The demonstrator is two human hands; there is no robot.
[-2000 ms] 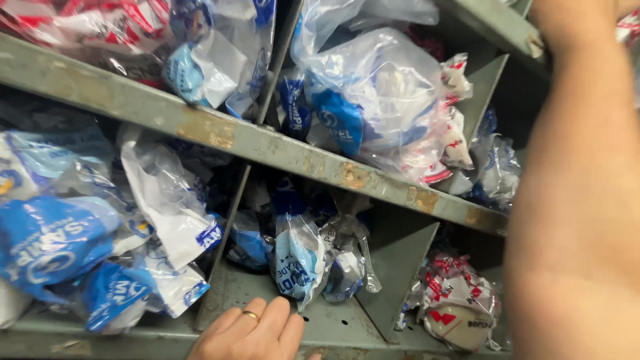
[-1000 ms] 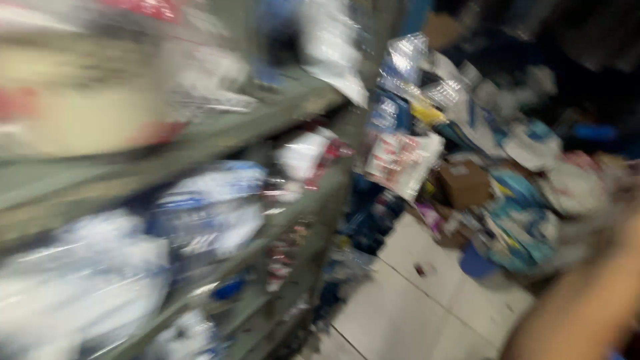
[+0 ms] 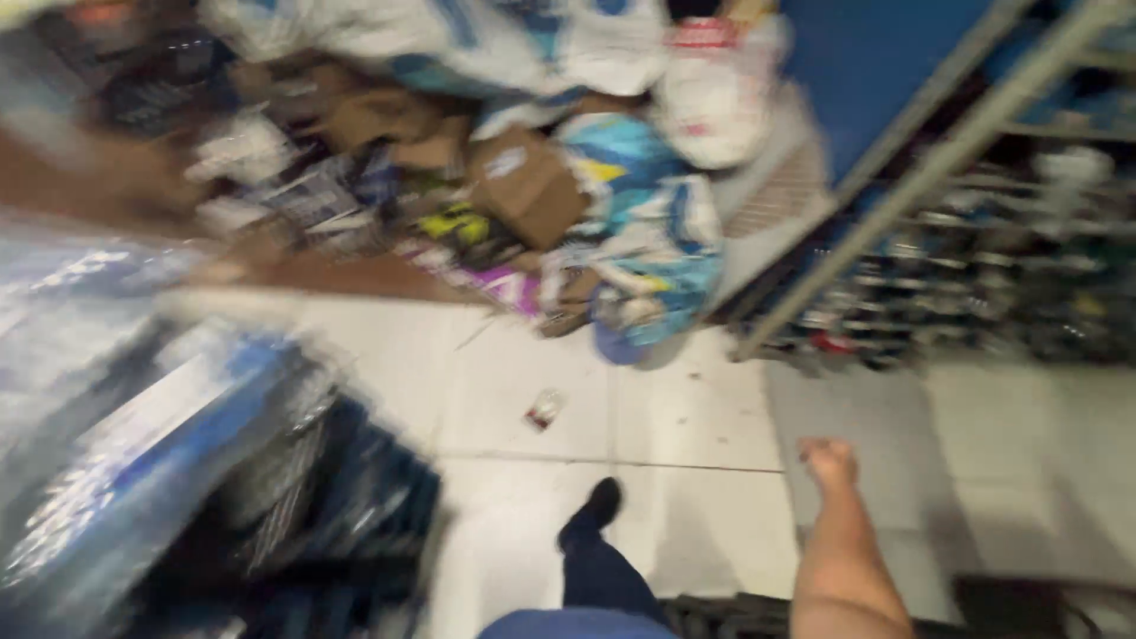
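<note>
My right hand (image 3: 830, 460) hangs low over the grey and white tiled floor (image 3: 710, 426), at the right. Its fingers look curled, but blur hides whether anything is in them. My left hand is out of the picture. One of my legs, in dark trousers with a dark shoe (image 3: 603, 501), shows at the bottom middle. A small packet (image 3: 543, 410) lies on the tiles ahead of the shoe.
Plastic-wrapped goods (image 3: 160, 444) fill the left side. Ahead lie a cardboard box (image 3: 531, 186), blue and white bags (image 3: 657, 257) and a blue container (image 3: 617, 342). A metal rack (image 3: 887, 213) with many small items stands at the right.
The view has swung from metal shelf compartments down to the floor. Two seconds ago both hands were at the shelves; now only the right shows, low over the floor.
</note>
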